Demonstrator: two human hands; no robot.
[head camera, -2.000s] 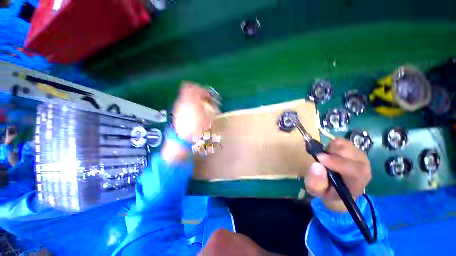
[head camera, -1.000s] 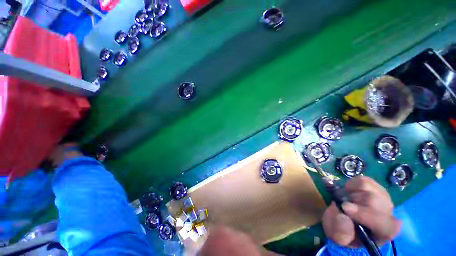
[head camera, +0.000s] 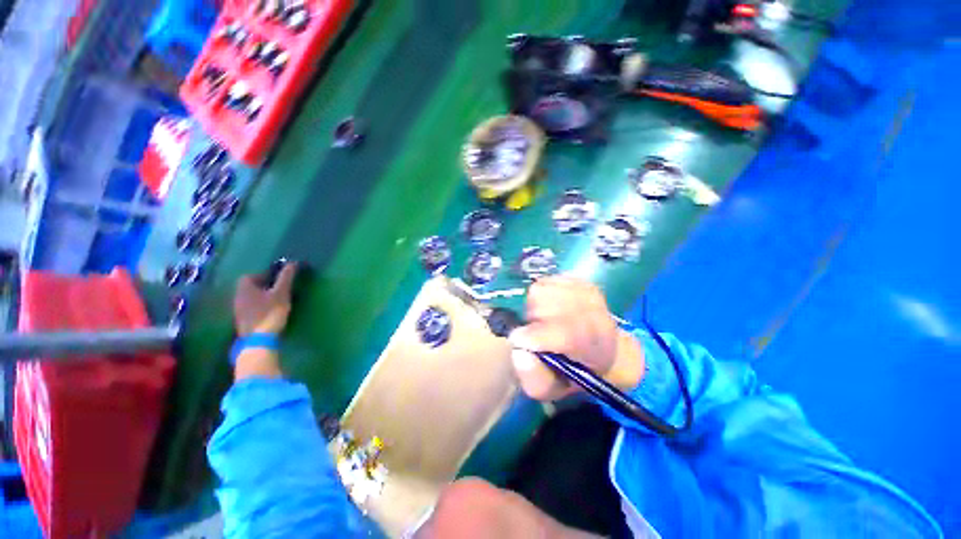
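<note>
My left hand (head camera: 263, 307) reaches over the green surface on the left, its fingertips closed around a small dark round unit (head camera: 282, 272); blur hides the exact grip. My right hand (head camera: 569, 335) grips the black soldering iron (head camera: 599, 385) near the mat's right edge; its tip is hard to make out. A round unit (head camera: 433, 326) lies on the tan cardboard mat (head camera: 430, 405). A loose pile of battery cells (head camera: 364, 468), silver-white with yellow parts, lies at the mat's lower left.
Several round units (head camera: 483, 265) lie beyond the mat. A tape roll (head camera: 504, 156) and orange-handled tool (head camera: 701, 100) are farther back. A red divided bin (head camera: 258, 79) holds dark units; another red bin (head camera: 90, 390) stands left. Someone's bare skin shows at bottom centre.
The view has turned and shifted. My left hand has moved from the cell pile to the red bin, then to a dark unit on the green surface. My right hand still holds the iron.
</note>
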